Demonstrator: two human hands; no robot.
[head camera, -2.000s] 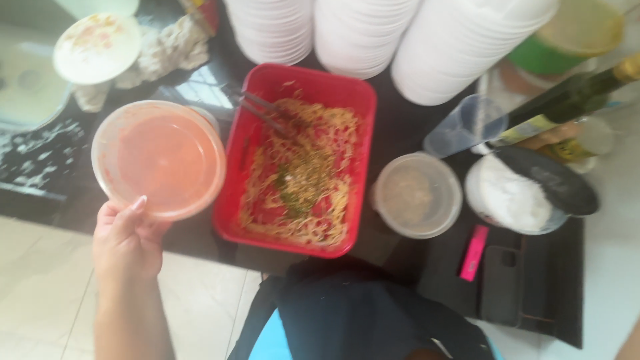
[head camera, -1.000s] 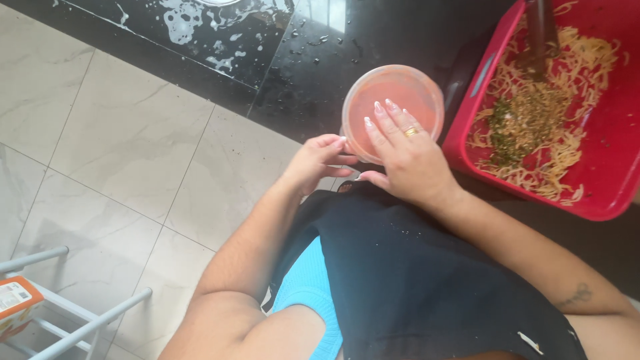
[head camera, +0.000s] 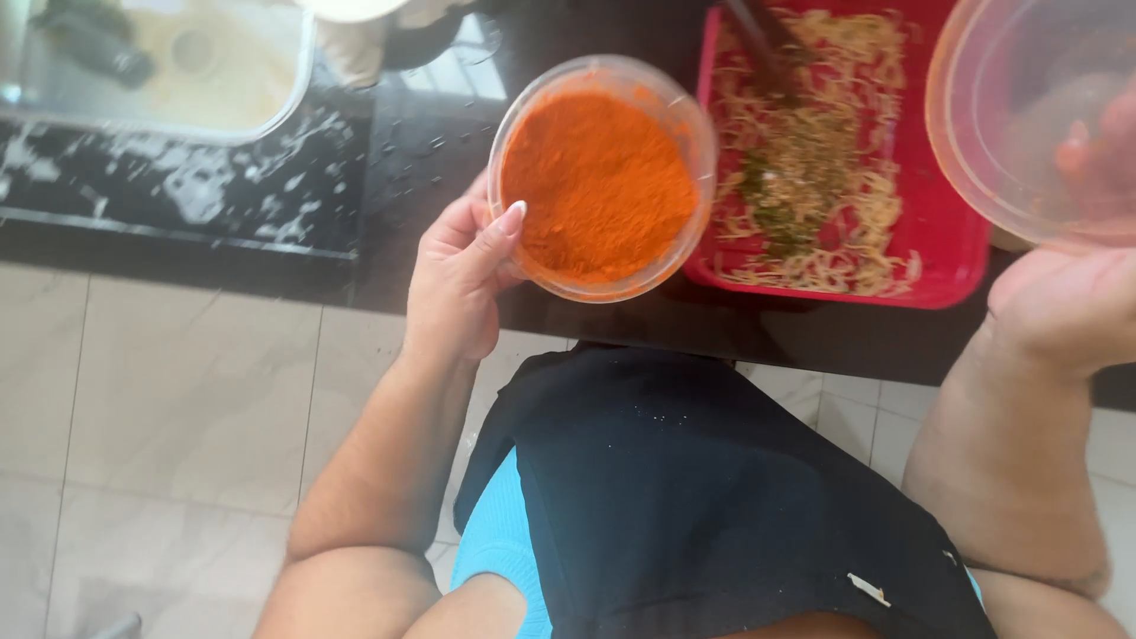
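My left hand (head camera: 466, 271) grips the rim of a round clear plastic tub (head camera: 701, 217) of orange powder (head camera: 599, 186), thumb on the near edge. The tub is uncovered, just left of a red plastic tray (head camera: 954, 266). At the right edge my right hand (head camera: 1056, 306) holds a round translucent lid (head camera: 985, 133), its fingers seen blurred through the plastic. The lid hangs over the tray's right side. In the tray lie noodle-like strands (head camera: 870, 222) with chopped green and brown seasoning (head camera: 799, 177) on top. Dark tongs or a similar utensil (head camera: 768, 40) rest at the tray's far end.
A sink (head camera: 222, 53) with a dark object inside is at the far left, with whitish suds (head camera: 195, 177) on the black countertop (head camera: 408, 204) before it. A cloth (head camera: 351, 49) and part of a pale bowl or plate (head camera: 355, 4) are beside it. Tiled floor (head camera: 177, 390) lies below the counter edge.
The lid has come off the tub, where both hands were on it a second ago. My right hand has moved right with the lid, and the orange powder is uncovered. The view has shifted.
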